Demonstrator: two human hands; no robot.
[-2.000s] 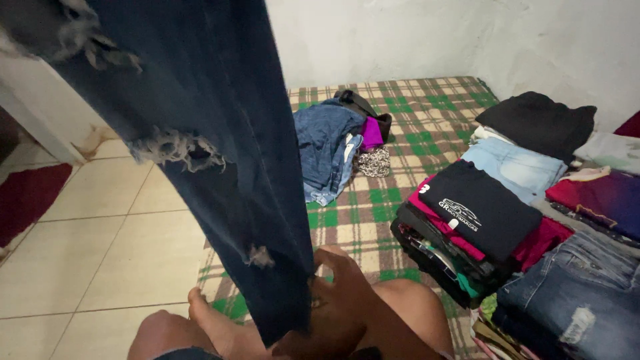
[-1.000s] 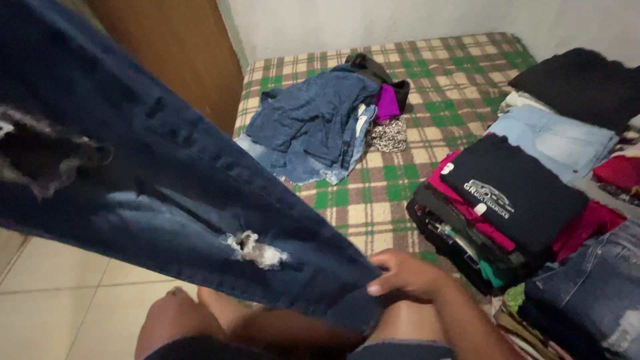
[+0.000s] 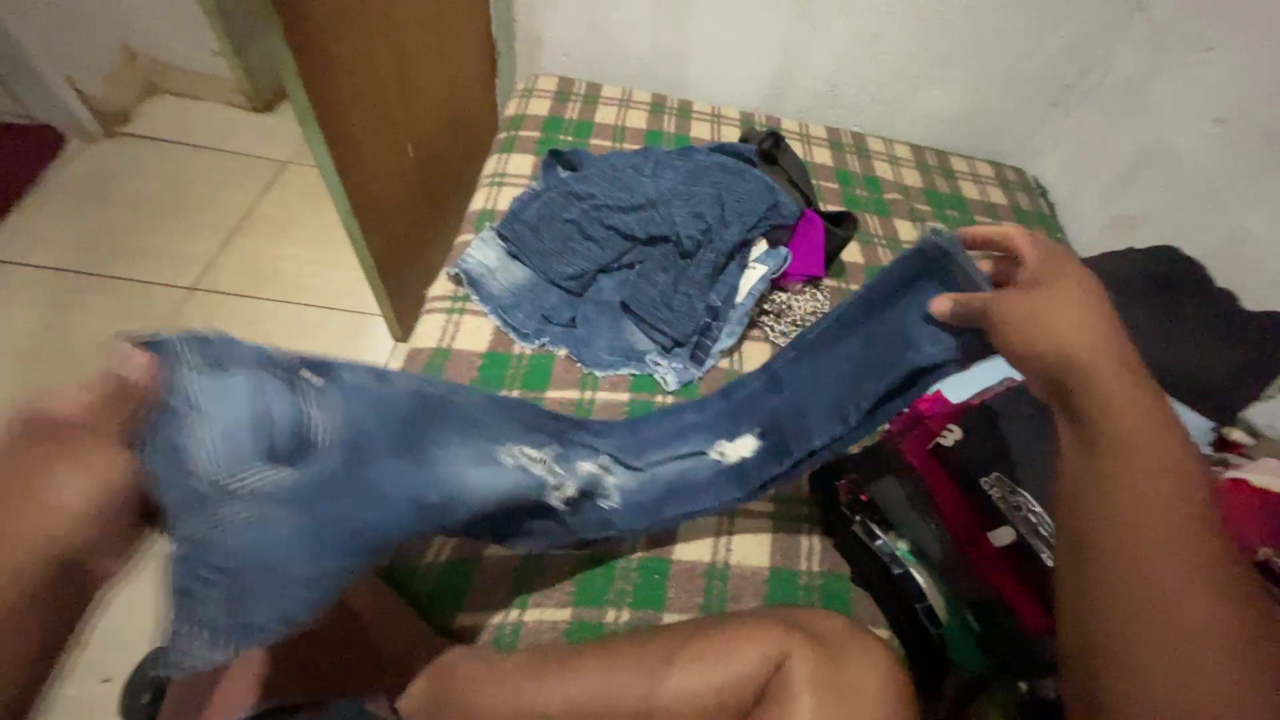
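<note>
A pair of ripped blue jeans point(image 3: 620, 470) is stretched sideways over my lap and the plaid cover, its torn patches facing up. My left hand point(image 3: 75, 450), blurred, grips the waist end beside a back pocket. At the leg hem, my right hand point(image 3: 1030, 300) pinches the denim between thumb and fingers. Beyond the jeans lies a loose heap of denim clothes point(image 3: 640, 250), with a purple cloth point(image 3: 806, 247) and a leopard-print cloth point(image 3: 795, 312) at its right side.
Stacked folded clothes point(image 3: 960, 520) stand at the right, partly behind my right arm, with a black garment point(image 3: 1180, 320) farther back. A green and beige plaid cover point(image 3: 600, 590) spreads beneath everything. A brown wooden door point(image 3: 400, 130) stands at the left, near the tiled floor and the wall.
The jeans, earlier raised high at the left with the leg slanting down, are now held lower and nearly level. My left hand has come into view, and my right hand has risen with the hem.
</note>
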